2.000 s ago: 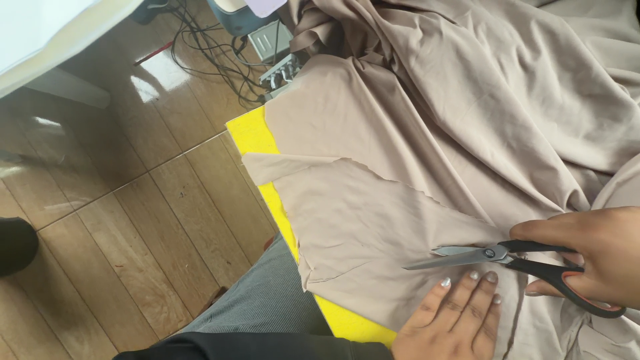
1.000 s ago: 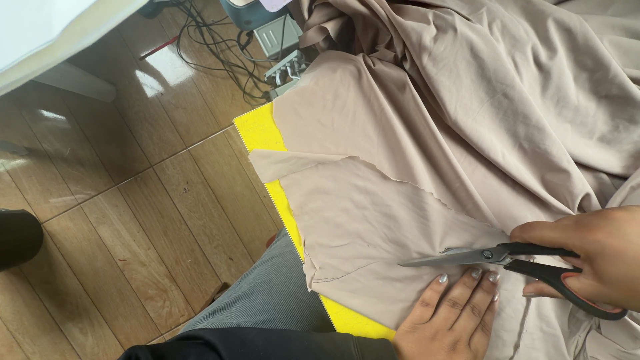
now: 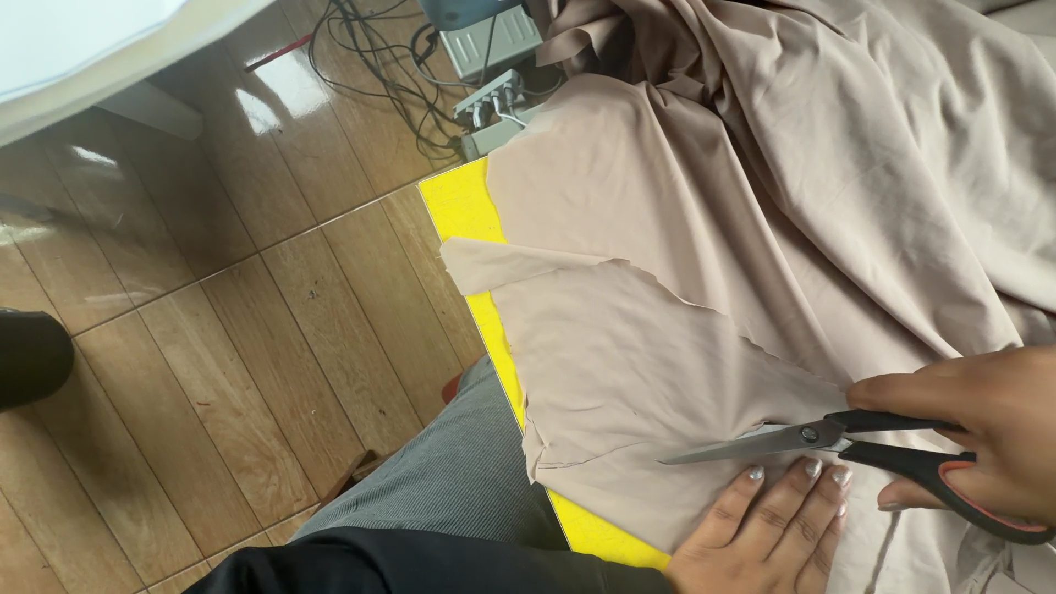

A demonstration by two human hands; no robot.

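Observation:
My right hand [image 3: 982, 429], at the right edge, is shut on the black handles of a pair of scissors [image 3: 813, 436]. The blades point left; the upper one lies over the beige fabric [image 3: 627, 355], and the other is partly hidden by the cloth. Just below the blades, my left hand [image 3: 763, 528] rests flat on the fabric with its fingers a little apart. The fabric has raw cut edges and a folded strip at its left. A yellow board or tabletop [image 3: 462, 206] shows beneath it along the left side.
More beige fabric [image 3: 858, 165] lies bunched at the upper right. A power strip [image 3: 488, 101] and tangled black cables [image 3: 384, 74] are on the wood-look floor [image 3: 289, 355] beyond the board. A white table edge [image 3: 124, 91] is at the upper left. My leg in grey trousers [image 3: 462, 470] is beside the board.

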